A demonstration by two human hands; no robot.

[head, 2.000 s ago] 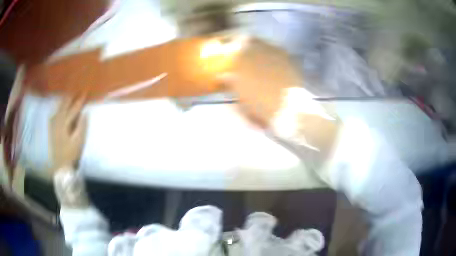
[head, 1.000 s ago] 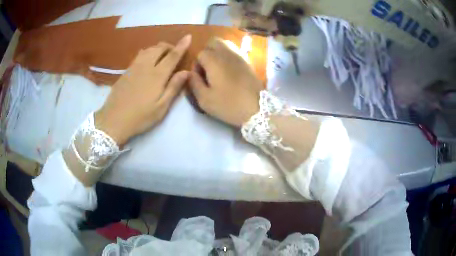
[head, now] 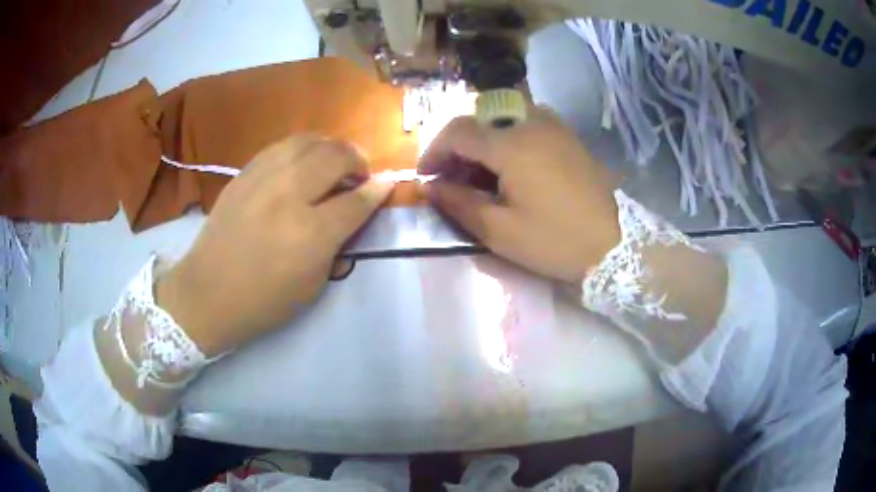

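Observation:
An orange-brown fabric piece [head: 259, 101] lies across the table, its right part brightly lit below the machine's presser foot area [head: 423, 82]. A narrow white strip [head: 197, 166] lies on it and runs under my left hand to my right fingertips. My left hand [head: 279, 226] pinches the strip and cloth edge between thumb and finger. My right hand [head: 528, 187] pinches the strip's other part just right of it, below the needle area. The needle tip is lost in the glare.
The cream sewing machine head [head: 663, 29] with blue lettering is at upper right. A bundle of white strips [head: 682, 115] hangs right of it. A ribbed cream knob [head: 501, 108] is just above my right hand. Darker brown cloth [head: 58, 48] lies at top left. A red-handled tool [head: 841, 237] is at the right edge.
The view has shifted. My hands have moved apart from flat on the cloth to pinching the white strip near the machine's needle area. The cloth's left part is now creased.

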